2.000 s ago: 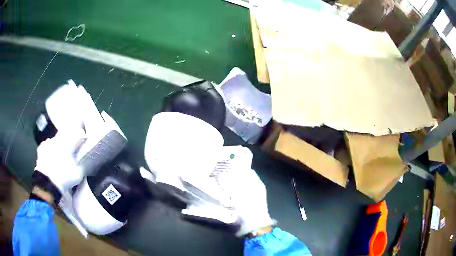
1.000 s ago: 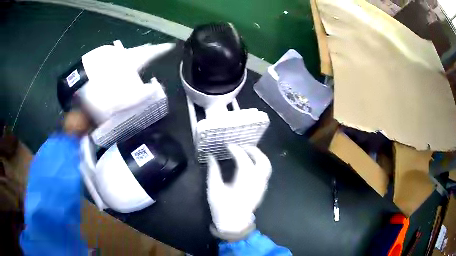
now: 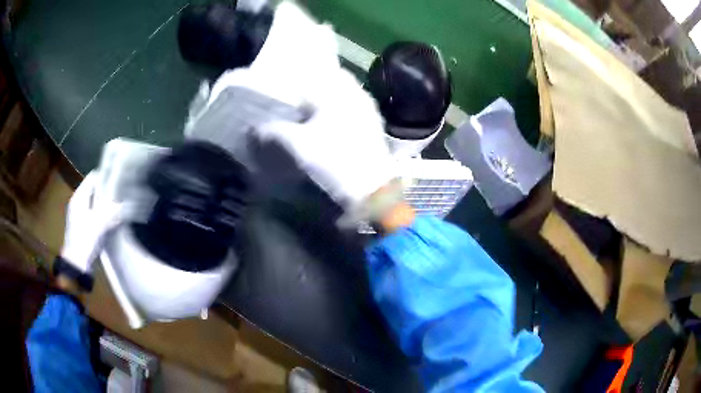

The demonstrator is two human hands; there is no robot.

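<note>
My left hand (image 3: 86, 226), in a white glove, holds the pale base end of a dome camera (image 3: 173, 280) at the bench's near left edge; its black head tilts up. My right hand (image 3: 327, 150), gloved and blurred, is closed around the base plate edge of a second dome camera (image 3: 296, 54) farther back. That camera's black head points left, and its ribbed plate (image 3: 238, 115) faces me. A third dome camera (image 3: 409, 88) stands upright just beyond my right wrist, its base partly hidden by my forearm.
A pale parts tray (image 3: 500, 157) with small shiny pieces lies right of the standing camera. Beside it are a small carton (image 3: 573, 257) and a large kraft sheet (image 3: 622, 138). An orange tape dispenser (image 3: 619, 372) is at lower right. An open carton (image 3: 196, 341) lies below the bench edge.
My right hand has left the standing camera and moved to the back left camera, which is now farther back and turned. My left hand has taken hold of the near camera and shifted it left.
</note>
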